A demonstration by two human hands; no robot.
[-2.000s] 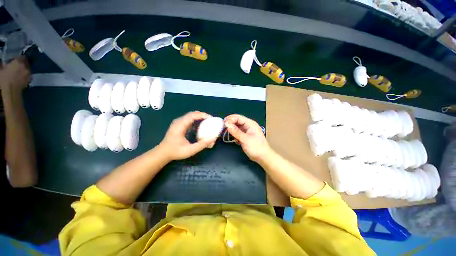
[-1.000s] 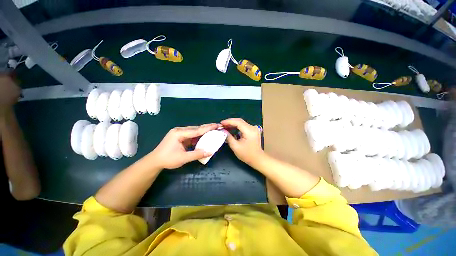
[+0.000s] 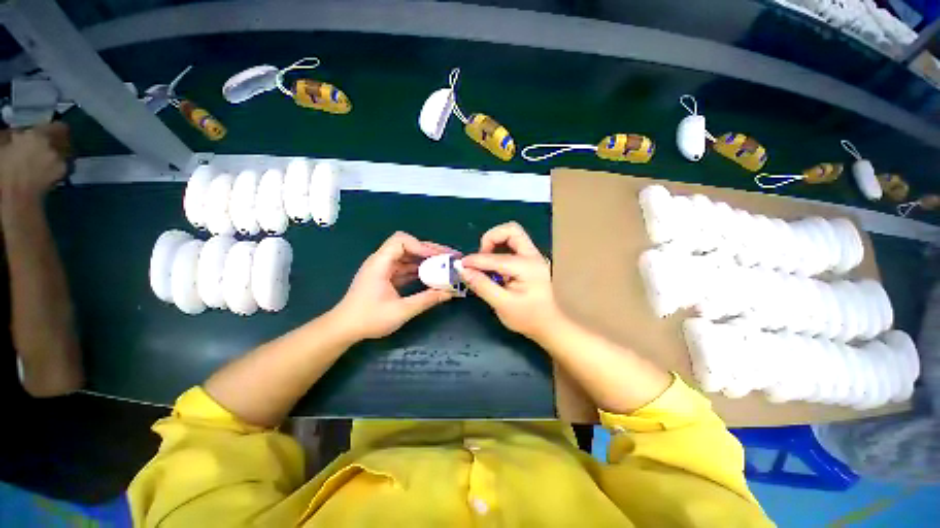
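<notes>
A white plastic shell (image 3: 437, 271) is held between my two hands over the green worktop. My left hand (image 3: 390, 286) grips its left side with thumb and fingers. My right hand (image 3: 512, 281) is at the shell's right end, its thumb and fingertips pinching something small and white there. A bit of dark blue or purple shows between the right fingers; the rest of that piece is hidden in the hand.
Two short shell rows (image 3: 238, 199) stand at left. Three long shell rows (image 3: 778, 299) stand on cardboard (image 3: 598, 309) at right. Beyond the pale rail (image 3: 443, 180), joined units and corded yellow-brown pieces (image 3: 626, 147) lie on the belt (image 3: 381, 139). Another person's arm (image 3: 41, 268) is at far left.
The shell has turned between my hands, from slanting downward to roughly level, and shows less of its face. The belt pieces have shifted left. The neighbour's hand has come back into view beside a tool.
</notes>
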